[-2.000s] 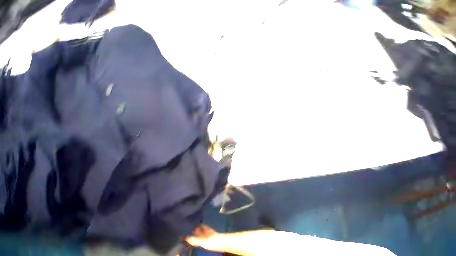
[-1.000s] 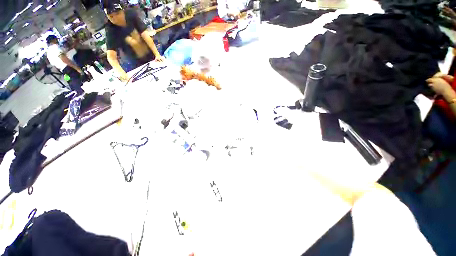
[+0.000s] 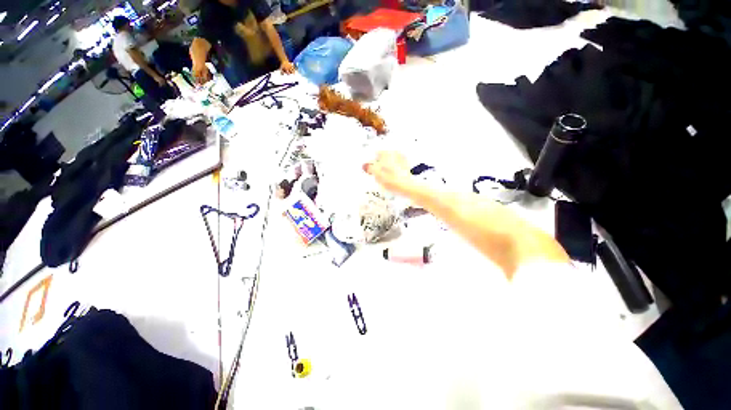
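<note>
My right hand reaches in from the right over the middle of the white table, above a cluster of small items. Its fingers are small and overexposed, so I cannot tell whether it holds anything. Just below it lie a crumpled clear packet, a red, blue and yellow printed box, a light blue strip and a pink-and-dark cylinder. An orange-brown feather duster lies beyond the hand. My left hand is out of the picture.
A black hanger, thread snips and a yellow-topped roll lie nearer. Dark garments cover the right side, beside an upright black cylinder. A dark garment is at lower left. Two people stand beyond the table.
The view has swung from the dark garments at the table edge to the tabletop. My right hand has moved from the near edge to over the small items.
</note>
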